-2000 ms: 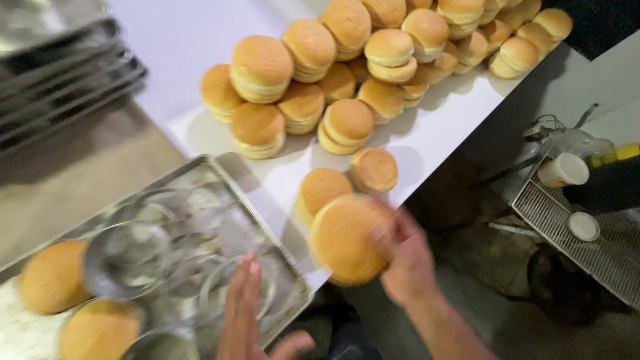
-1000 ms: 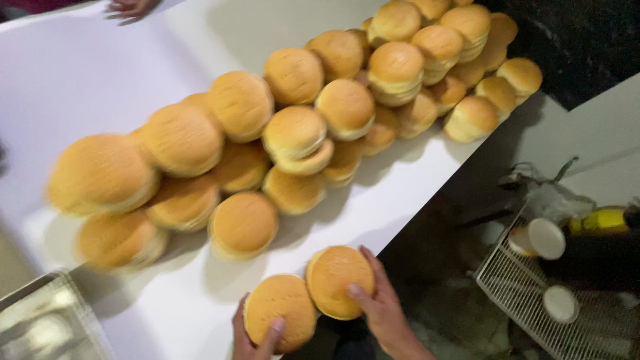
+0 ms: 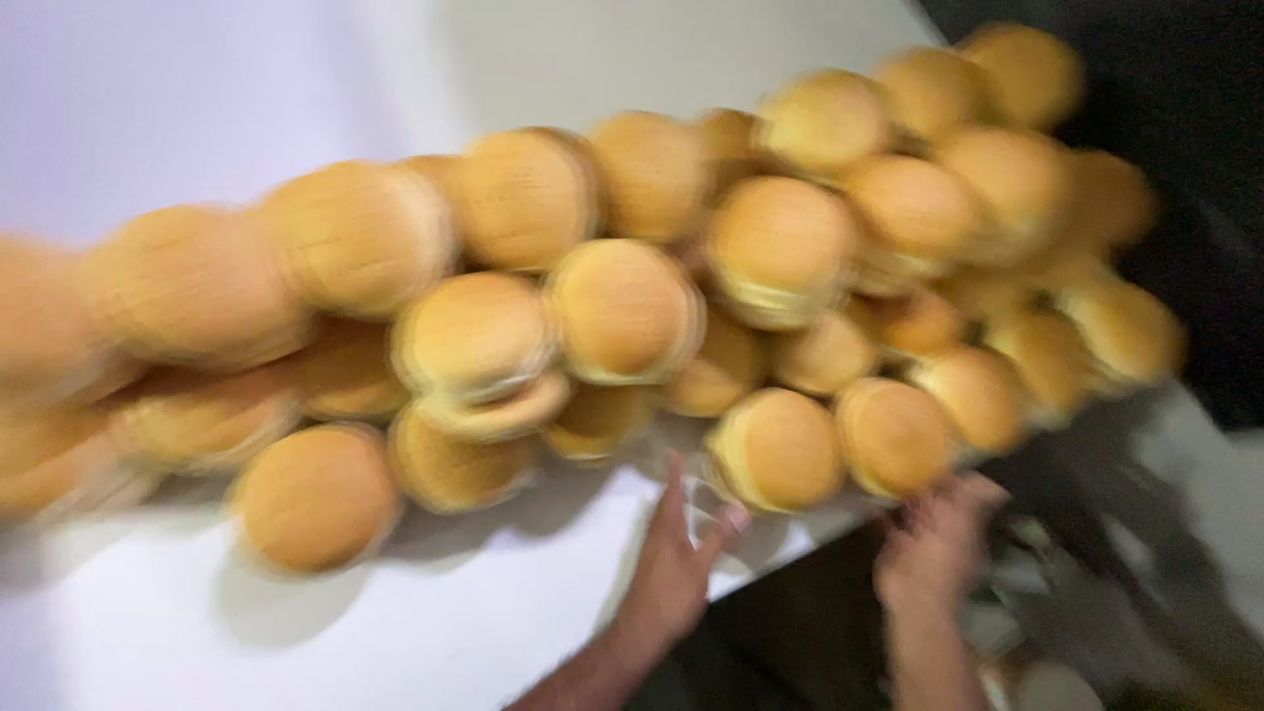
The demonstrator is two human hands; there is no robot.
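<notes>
Many round golden bread buns lie piled in a long heap across a white table (image 3: 553, 592). My left hand (image 3: 676, 563) is just below the heap, thumb and fingers apart, near the left side of a bun (image 3: 780, 449) at the front edge. Beside that bun lies another bun (image 3: 894, 436), and my right hand (image 3: 938, 538) is at its lower right side; blur hides whether its fingers grip it. A single bun (image 3: 316, 499) rests in front of the heap at the left. One pale-sided bun (image 3: 479, 336) sits tilted on others in the middle.
The near edge of the table runs diagonally up to the right, past my right hand. Beyond it is a dark floor area (image 3: 790, 632). Blurred pale objects (image 3: 1052, 686) are low at the right. A black surface (image 3: 1195, 197) borders the heap's right end.
One second ago each hand held a bun near the table's front edge. Now both hands are at the front of the heap's right part, and my left hand's fingers are apart. The view has shifted to the right.
</notes>
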